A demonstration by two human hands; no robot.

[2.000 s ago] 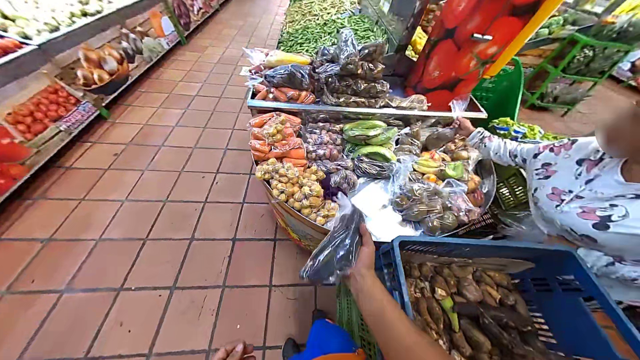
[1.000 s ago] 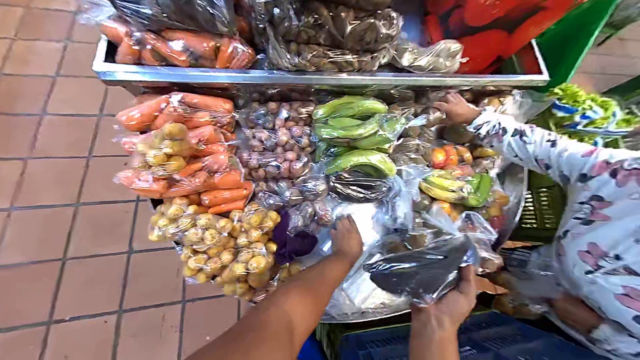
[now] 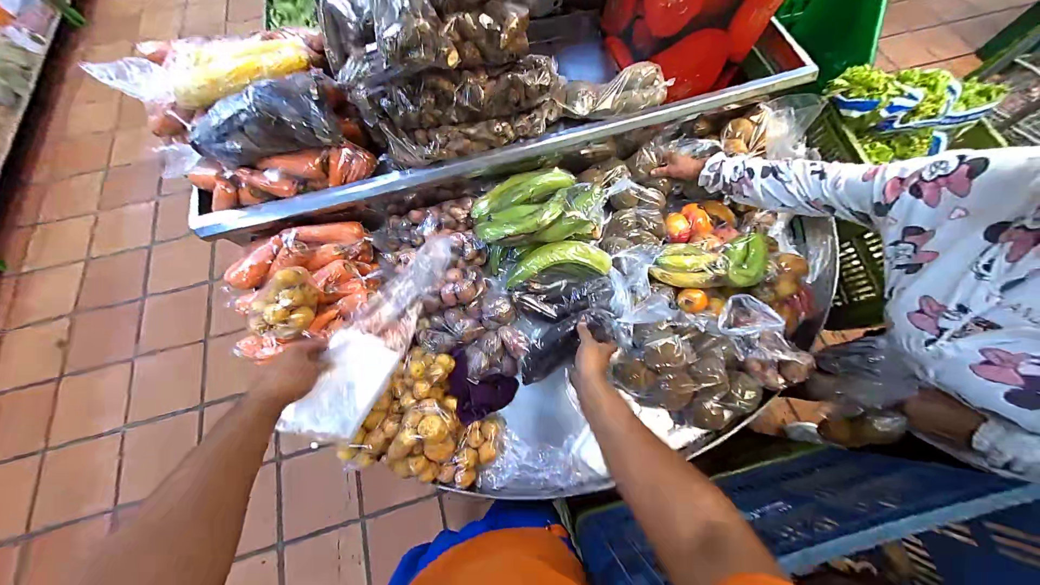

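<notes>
My left hand (image 3: 294, 370) grips a stack of clear plastic bags (image 3: 345, 386) at the left of the round metal tray (image 3: 561, 491), above bagged small yellow potatoes (image 3: 422, 418). My right hand (image 3: 593, 353) is on a bag of dark purple produce (image 3: 561, 345) in the tray's middle, fingers on its top. Green plantains in bags (image 3: 536, 211) lie just beyond. Left of my right hand is a dark purple cloth or bag (image 3: 479, 390). Bagged brown round produce (image 3: 686, 370) lies to its right.
Bagged carrots (image 3: 313, 268) lie at the tray's left. A metal-edged shelf (image 3: 504, 154) behind holds more bags. At the right a person in a printed sleeve (image 3: 796, 183) reaches into the tray, their other hand low near a dark bag. Blue crates (image 3: 812, 504) stand at the lower right.
My left hand has moved left and now holds the plastic bags. My right hand has moved left with the dark bag, from beside the person's side of the tray to its middle.
</notes>
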